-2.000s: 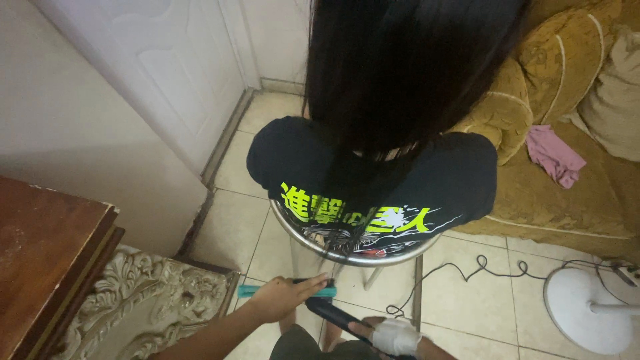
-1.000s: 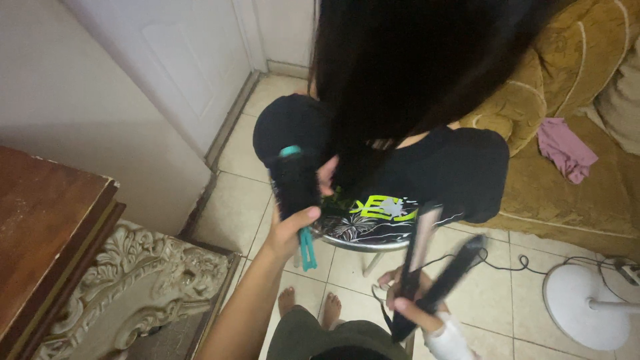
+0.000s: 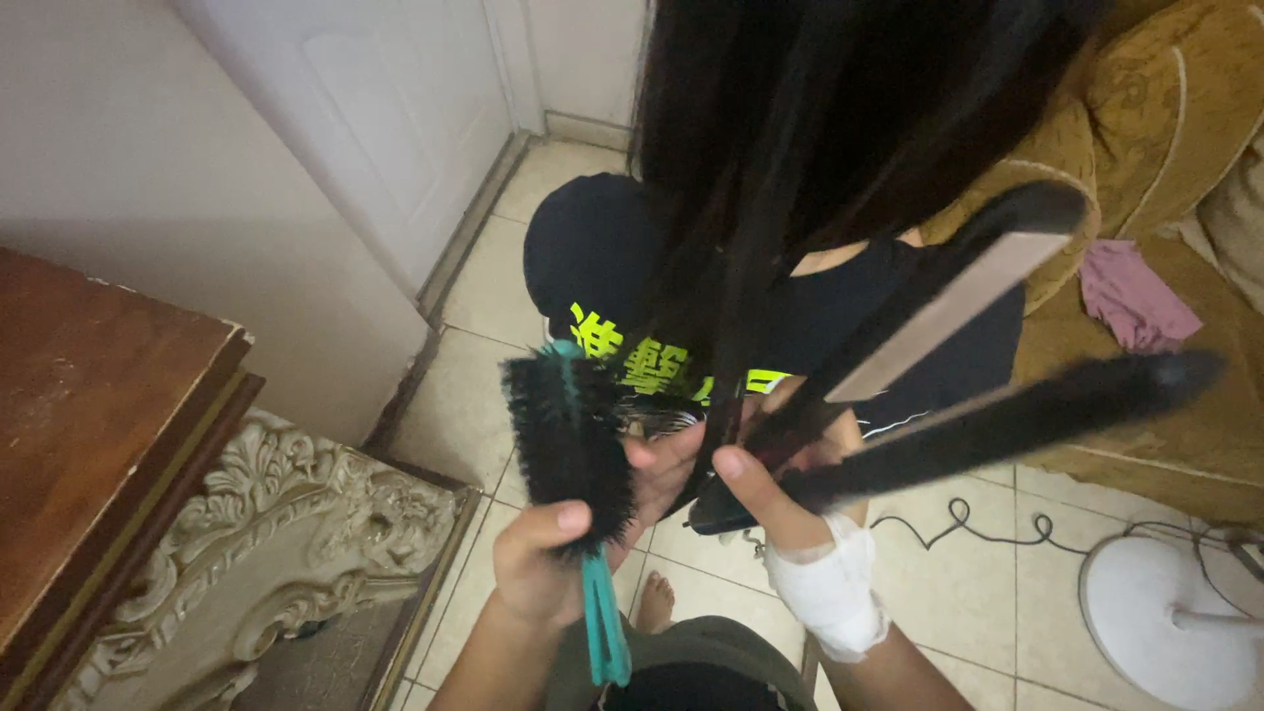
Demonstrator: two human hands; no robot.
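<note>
My left hand (image 3: 553,553) grips a teal-handled hairbrush (image 3: 573,444) with black bristles, held upright. Some of its fingers reach right, beside a lock of long dark hair (image 3: 746,286). In my right hand (image 3: 790,484), wrapped at the wrist in white bandage (image 3: 829,592), is a black hair straightener (image 3: 958,326), its two arms spread apart and pointing right. Beyond both hands sits a person in a black T-shirt (image 3: 597,242) with yellow-green lettering, seen from behind. Their long hair (image 3: 839,118) hangs down the back. Hair partly hides the fingertips of both hands.
A wooden cabinet (image 3: 99,395) and an ornate carved frame (image 3: 306,523) stand at the left. On the right, a pink cloth (image 3: 1136,296) lies on a brown sofa (image 3: 1106,444). A black cord (image 3: 958,523) crosses the tiled floor near a round white base (image 3: 1165,612).
The straightener has risen nearer the hair, its arms still apart. Two seconds ago both hands were lower, with the brush lying sideways; it is now upright. Some hair now hangs between the hands.
</note>
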